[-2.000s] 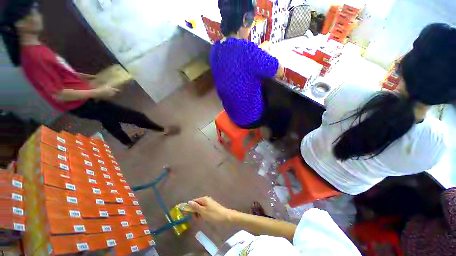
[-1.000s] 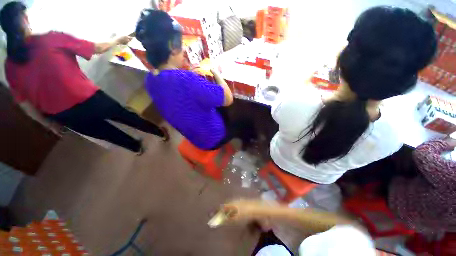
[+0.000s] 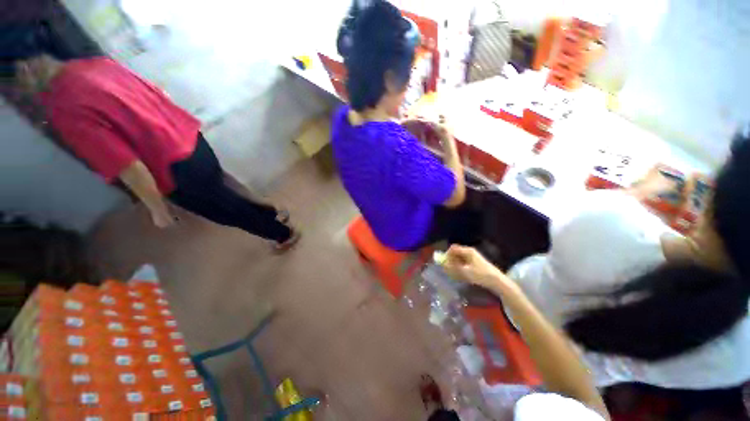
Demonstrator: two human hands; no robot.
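My right hand [image 3: 467, 265] reaches up from the lower right on a bare forearm with a white sleeve. Its fingers are pinched on a small pale item [image 3: 440, 257], which is too small and blurred to name. The hand is over the floor, between a seated person in purple and a seated person in white. My left hand is not in view.
Stacked orange boxes [image 3: 115, 353] stand at lower left beside a blue-green metal trolley [image 3: 255, 353] with a yellow item [image 3: 289, 396]. Red stools [image 3: 386, 259] stand by a white table [image 3: 567, 177] bearing orange boxes and a tape roll [image 3: 536, 179]. A person in red walks at left.
My right hand has moved up and to the right, away from the trolley side. The view has shifted. The person in red has turned and lowered the arm that reached toward the table.
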